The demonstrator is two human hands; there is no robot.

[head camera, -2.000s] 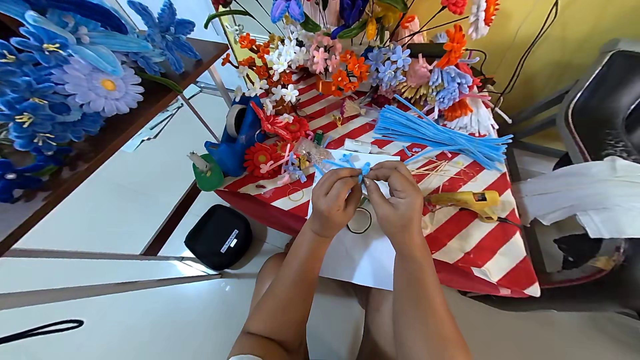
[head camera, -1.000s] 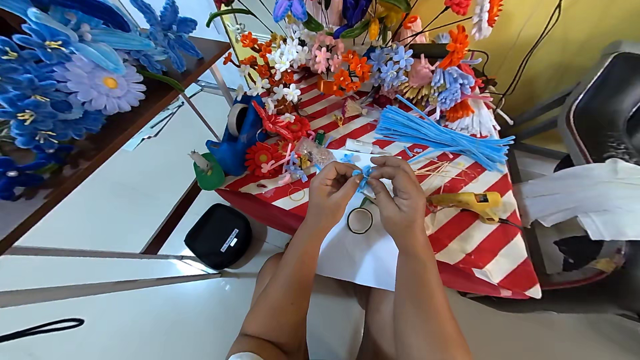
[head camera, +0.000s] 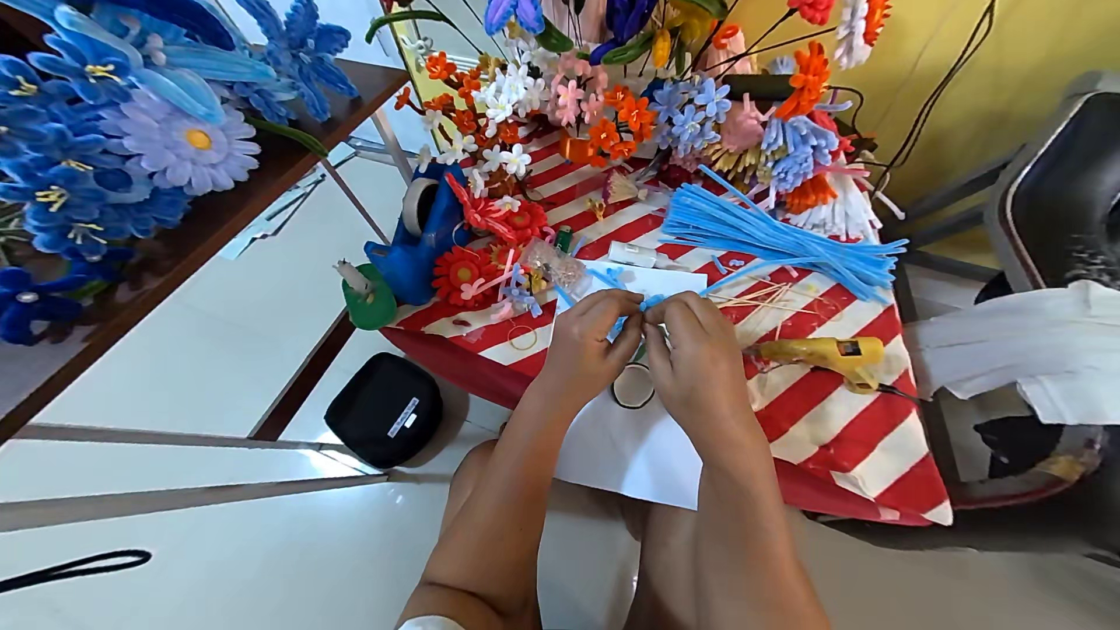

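Observation:
My left hand (head camera: 588,341) and my right hand (head camera: 693,350) meet over a sheet of white paper (head camera: 643,451), fingertips pinching a small light-blue pipe-cleaner piece (head camera: 651,303) between them. Its lower part is mostly hidden by the fingers. A roll of tape (head camera: 633,386) lies on the paper just below the hands. Beyond them, a white tube (head camera: 640,255) lies at the paper's top edge. To the upper right rests a bundle of light-blue pipe cleaners (head camera: 779,236), with thin wooden sticks (head camera: 761,300) nearer my right hand.
A yellow glue gun (head camera: 822,353) lies right of my right hand on the striped cloth (head camera: 866,420). Blue tape dispenser (head camera: 424,245), red pipe-cleaner flowers (head camera: 464,276) and a green round object (head camera: 369,297) stand left. Flower stems fill the back. A black case (head camera: 385,409) sits on the floor.
My fingers have shifted slightly around the blue piece, which both hands hold throughout. The tape roll, partly covered two seconds ago, shows lower down on the paper.

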